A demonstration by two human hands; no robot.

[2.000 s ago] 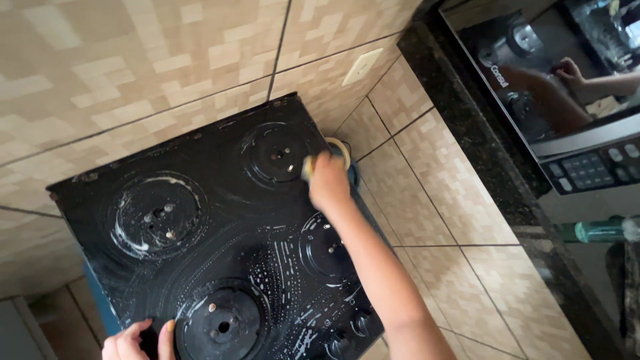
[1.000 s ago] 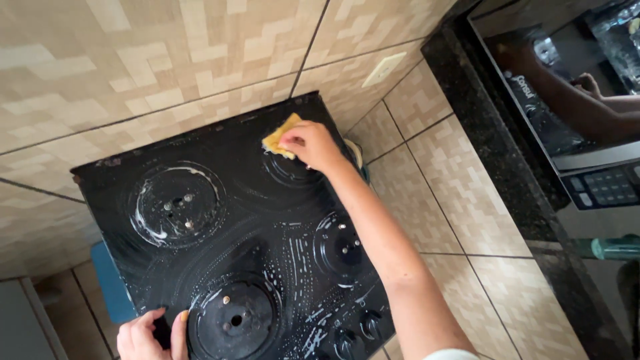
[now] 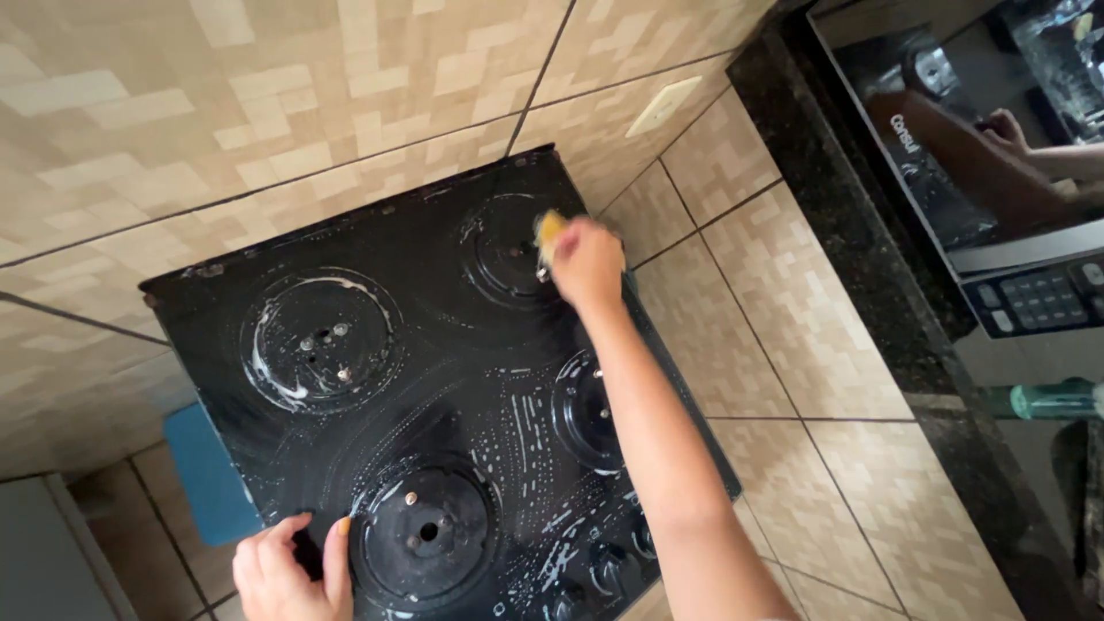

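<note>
A black stove top (image 3: 448, 362) streaked with suds fills the middle of the head view, its burner caps off the round wells. My right hand (image 3: 588, 257), slightly blurred, grips a yellow sponge (image 3: 550, 231) over the far right burner well (image 3: 509, 250). At the near left edge, my left hand (image 3: 293, 565) rests with thumb and fingers apart, beside the near left burner well (image 3: 427, 539). White foam rings the far left burner well (image 3: 321, 339). My right forearm partly covers the near right well (image 3: 586, 414). Black control knobs (image 3: 611, 567) sit at the near right.
Behind the stove stands a tiled wall (image 3: 285, 103) with an outlet plate (image 3: 663, 107). On the right, a dark granite counter (image 3: 854, 207) carries a microwave (image 3: 983, 172) and a green bottle-like object (image 3: 1052, 399). Something flat and blue (image 3: 207, 474) shows beyond the stove's left side.
My right hand, with the sponge, has shifted to the right side of the far right burner well from its upper left. My left hand has stayed at the stove's near left edge.
</note>
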